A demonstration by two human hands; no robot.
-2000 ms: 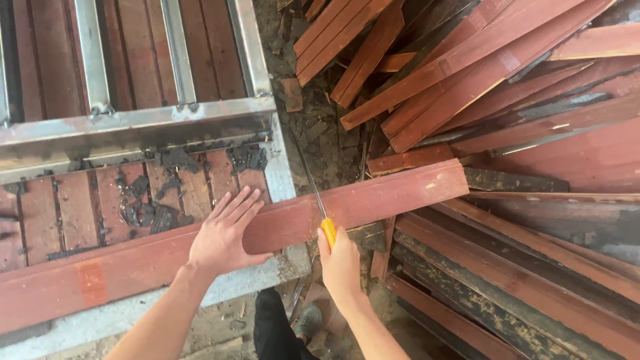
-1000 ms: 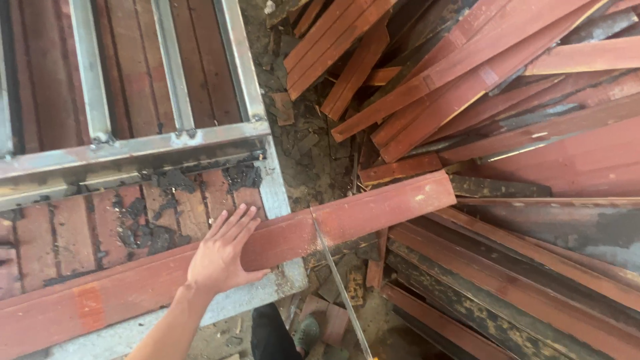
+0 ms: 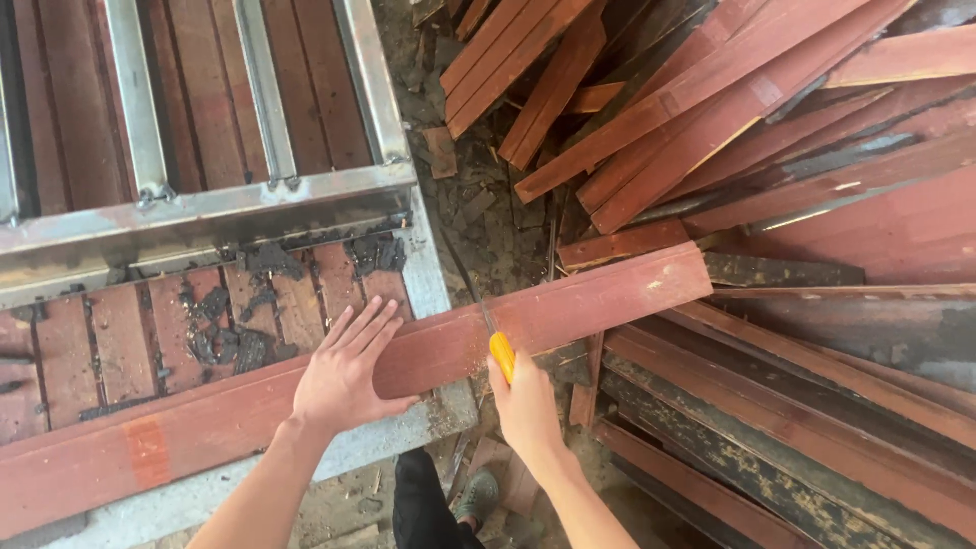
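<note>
A reddish-brown wooden board [image 3: 602, 293] lies across the planked surface, its right end sticking out past the metal edge. Flat on the board, fingers spread, rests my left hand [image 3: 347, 370]. My right hand [image 3: 522, 404] grips the yellow handle of a handsaw [image 3: 503, 357], whose narrow blade crosses the board just beyond the metal edge. Part of the blade is hidden by the board and my hand. Sawdust lies near the cut and on the metal corner.
A welded steel frame [image 3: 206, 202] stands on the planks at upper left, with black flakes [image 3: 252, 347] beside it. Piled red boards [image 3: 686, 114] fill the upper right, and more boards [image 3: 762, 412] lie at lower right. My shoe [image 3: 479, 496] is on the debris-strewn ground below.
One second ago the blade reached toward the bottom of the view and my right hand was out of sight; now that hand is up at the board. My left hand stays on the board.
</note>
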